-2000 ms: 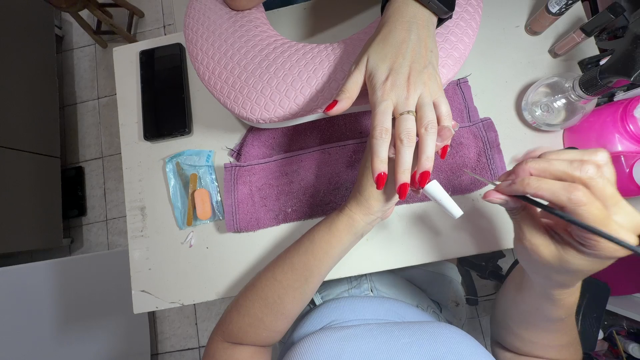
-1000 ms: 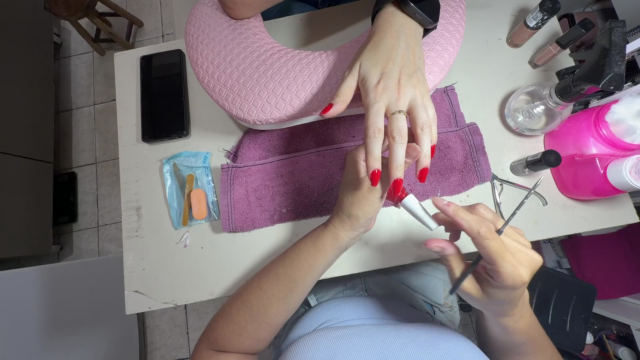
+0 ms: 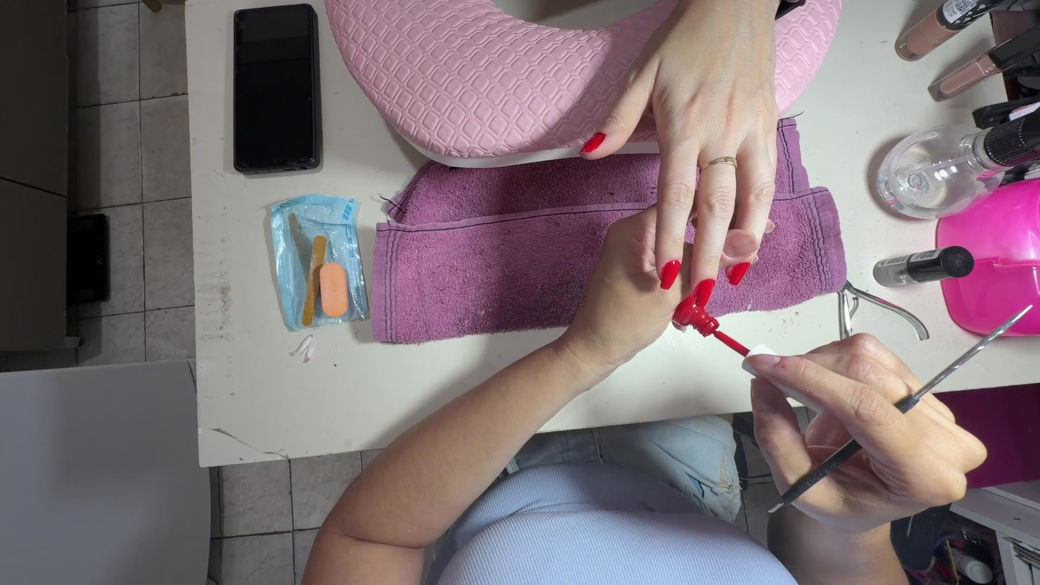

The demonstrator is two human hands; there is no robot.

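Note:
My left hand (image 3: 626, 284) lies under the fingers of another person's hand (image 3: 715, 106), which wears a ring and red nail polish. Between my left fingers, partly hidden, is a red nail polish bottle (image 3: 693, 313), its neck tilted toward my right hand. My right hand (image 3: 869, 431) pinches the white cap (image 3: 760, 355) of the polish brush; its red stem (image 3: 731, 343) reaches the bottle's mouth. A thin metal tool with a dark handle (image 3: 837, 467) also rests across my right fingers. Beneath the hands is a purple towel (image 3: 487, 268).
A pink padded armrest (image 3: 479, 89) spans the table's far side. At left are a black phone (image 3: 276, 89) and a blue packet (image 3: 284, 268) with files. A clear bottle (image 3: 926, 175), a small dark-capped bottle (image 3: 922, 266), metal nippers (image 3: 886, 309) and a pink container (image 3: 991, 252) stand or lie at right.
The white cap, earlier on the bottle, is now off it in my right hand, with the red brush stem showing. My right hand has closed on the cap while keeping the thin tool.

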